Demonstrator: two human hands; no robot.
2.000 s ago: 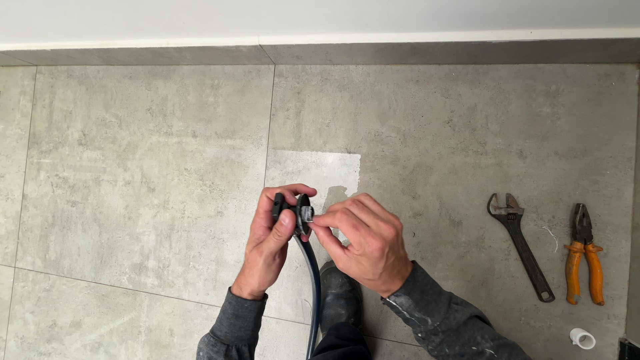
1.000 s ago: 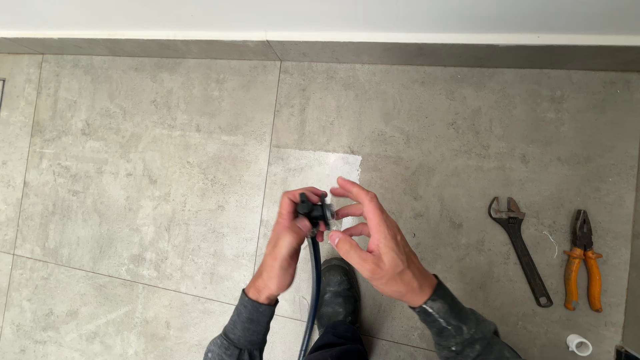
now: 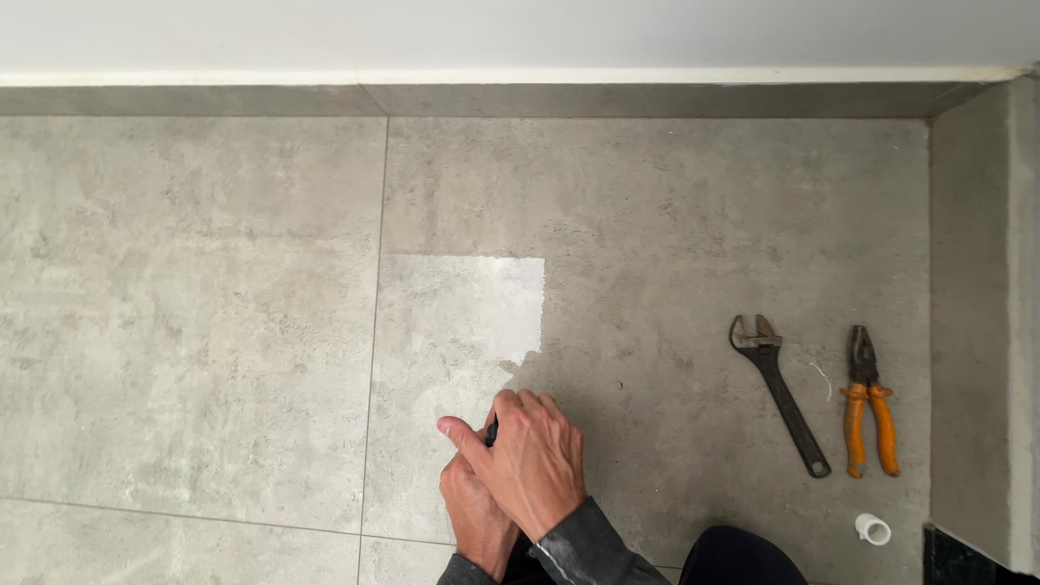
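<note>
Low in the middle of the head view, my right hand (image 3: 532, 459) lies over my left hand (image 3: 475, 508), its back turned up. Between them a small part of a black fitting (image 3: 491, 431) shows; the rest of it is hidden by the fingers. The fingers of my left hand are mostly covered, and the dark hose is out of sight. To the right, an adjustable wrench (image 3: 780, 398) and combination pliers with orange handles (image 3: 869, 406) lie on the tiled floor.
A white plastic pipe piece (image 3: 873, 529) sits below the pliers, with a thin white strand (image 3: 822, 380) between the two tools. A tile skirting (image 3: 650, 101) runs along the back wall, and another (image 3: 971, 325) stands at the right. A dark knee (image 3: 739, 556) shows at the bottom.
My right hand has gone from fingering the fitting's end to lying over my left hand, covering most of the fitting. The hose and boot have left the view, which has shifted.
</note>
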